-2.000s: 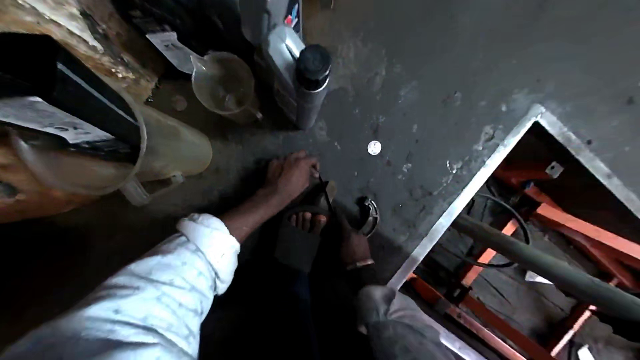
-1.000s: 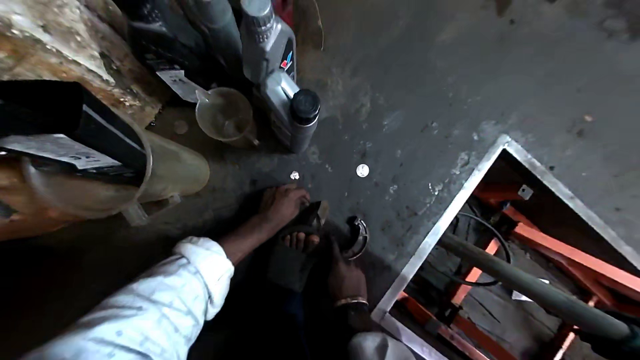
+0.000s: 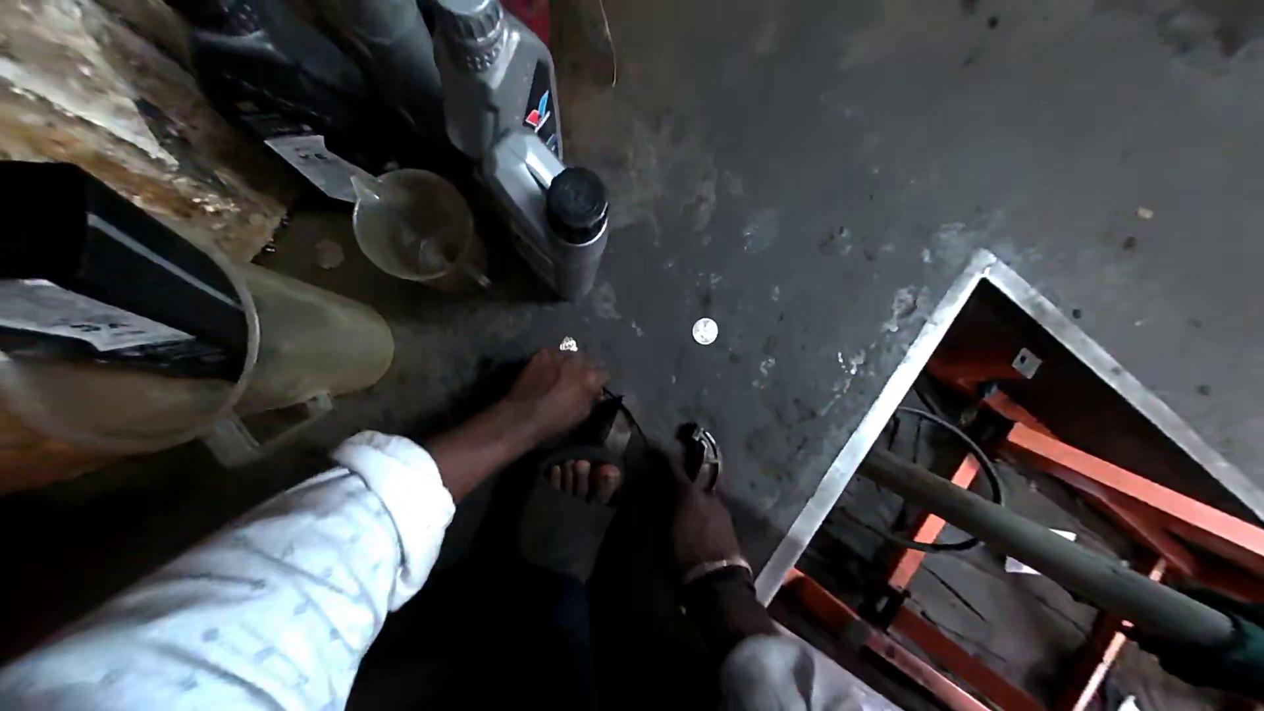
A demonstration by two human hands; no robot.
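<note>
My left hand [image 3: 558, 390], below a rolled-up pale sleeve, is low over the floor with its fingers closed around the end of a thin dark strip [image 3: 628, 413]. Just beyond its fingertips lies a small whitish piece [image 3: 568, 344]. My right hand [image 3: 706, 523], with a band at the wrist, is in shadow close to a curved metal part [image 3: 705, 459], which looks like a brake shoe; its fingers are too dark to read. Between the hands is a foot in dark footwear [image 3: 585, 481]. A round pale disc [image 3: 704, 331] lies on the floor farther out.
Grey oil bottles [image 3: 578, 247] stand at upper left beside a clear plastic jug [image 3: 415, 225]. A larger jug [image 3: 316, 336] with a black container in it is at far left. On the right, a metal-edged floor opening [image 3: 889, 395] holds orange framework [image 3: 1106, 464] and a thick pipe [image 3: 1037, 553].
The small whitish piece beyond my left fingertips does not show in the oldest frame but shows in the later ones. My left hand stays low near the foot, and the curved part stays beside my right hand.
</note>
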